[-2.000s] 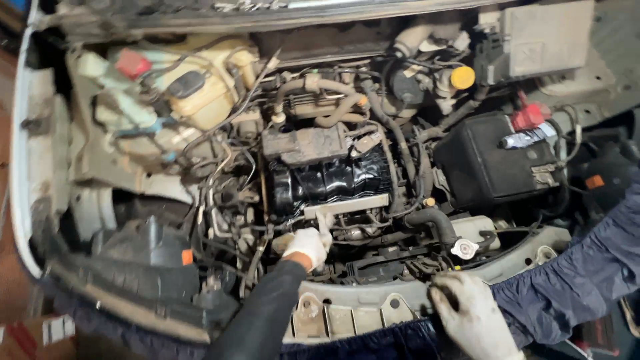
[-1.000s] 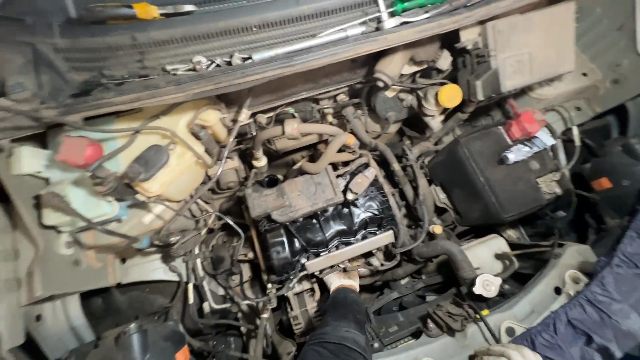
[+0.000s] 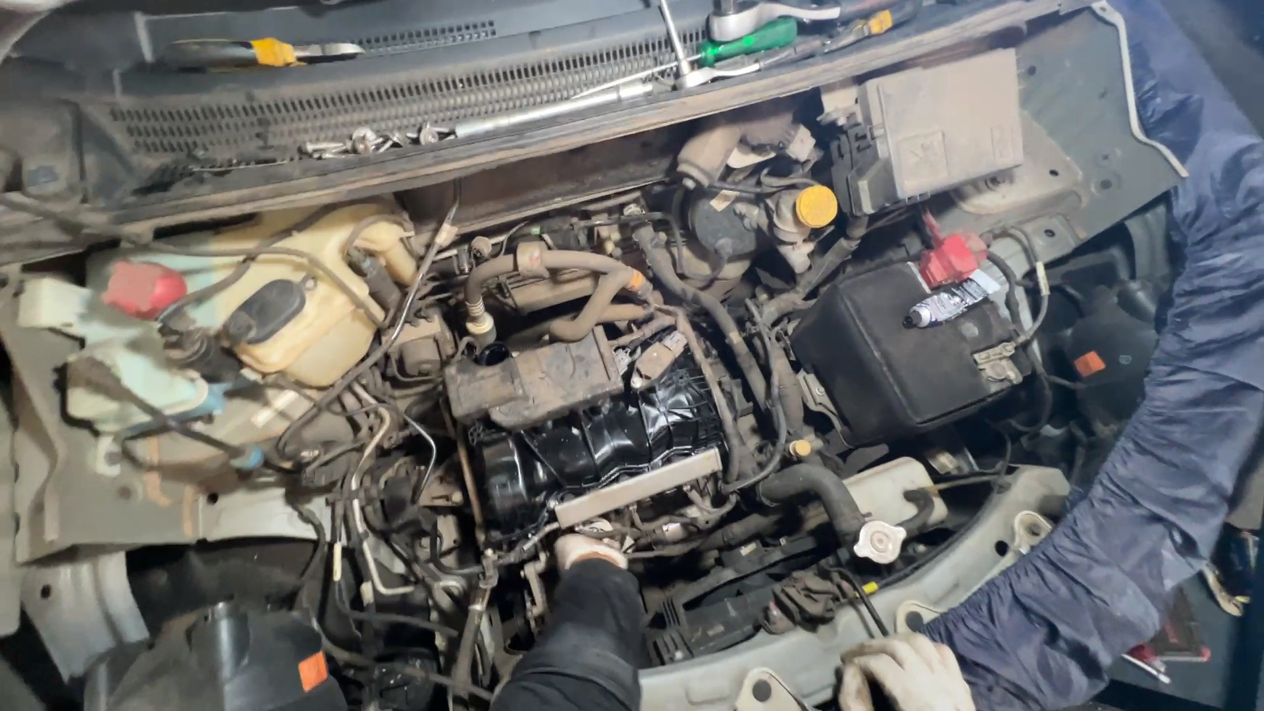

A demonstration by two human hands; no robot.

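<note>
My left hand (image 3: pixel 590 551), in a pale glove below a dark sleeve, reaches into the engine bay just in front of a flat light metal strip (image 3: pixel 640 488). Its fingers are hidden among the parts, so what it touches cannot be told. The strip lies along the front edge of the black ribbed engine cover (image 3: pixel 583 449). A dirty rectangular housing (image 3: pixel 533 377) sits behind that cover. My right hand (image 3: pixel 904 671), in a soiled light glove, rests at the front crossmember (image 3: pixel 780 681) beside a blue fabric cover (image 3: pixel 1076 592); its fingertips are partly cut off by the frame.
Right of the engine is a black-covered battery (image 3: pixel 899 346) with a tube (image 3: pixel 953 301) on top. The radiator cap (image 3: pixel 879 541) and a thick hose (image 3: pixel 815 489) are near my right hand. A green-handled screwdriver (image 3: pixel 755 41) and a ratchet (image 3: pixel 775 18) lie on the cowl. Reservoirs (image 3: pixel 316 336) stand left.
My left hand has gone deeper below the metal strip; two seconds ago its glove and fingers showed at the strip. My right hand stays by the crossmember. The view has shifted to take in the cowl.
</note>
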